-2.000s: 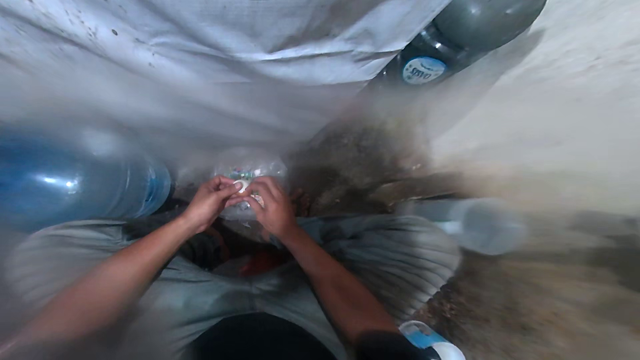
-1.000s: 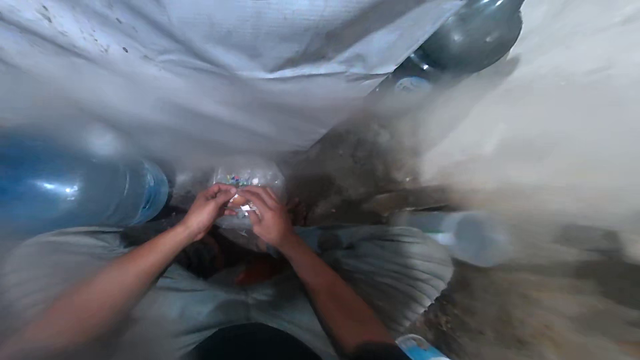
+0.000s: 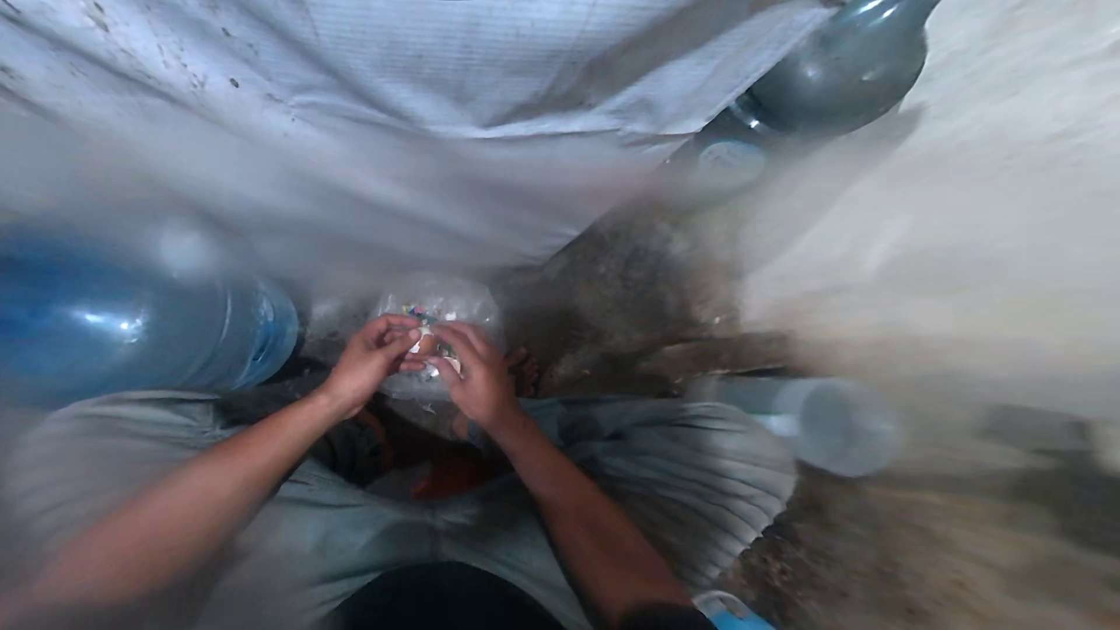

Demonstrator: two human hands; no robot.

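Low between my knees, a clear plastic bag (image 3: 472, 302) holds small pale and coloured scraps. Both hands are above it, close together. My left hand (image 3: 374, 359) has its thumb and fingers pinched at a small whitish piece (image 3: 426, 332), too blurred to name. My right hand (image 3: 475, 367) is curved around the other side of that spot, fingers bent; whether it grips the piece too is unclear.
A large blue water jug (image 3: 157, 324) lies at the left. A grey-white sheet (image 3: 420, 131) hangs in front. A dark bottle (image 3: 840, 79) stands by the pale wall (image 3: 1006, 219) at upper right. A translucent container (image 3: 844, 426) is beside my right knee.
The hands stay over the bag while the fingers shift. The white piece seen between them two seconds ago shows less plainly now.
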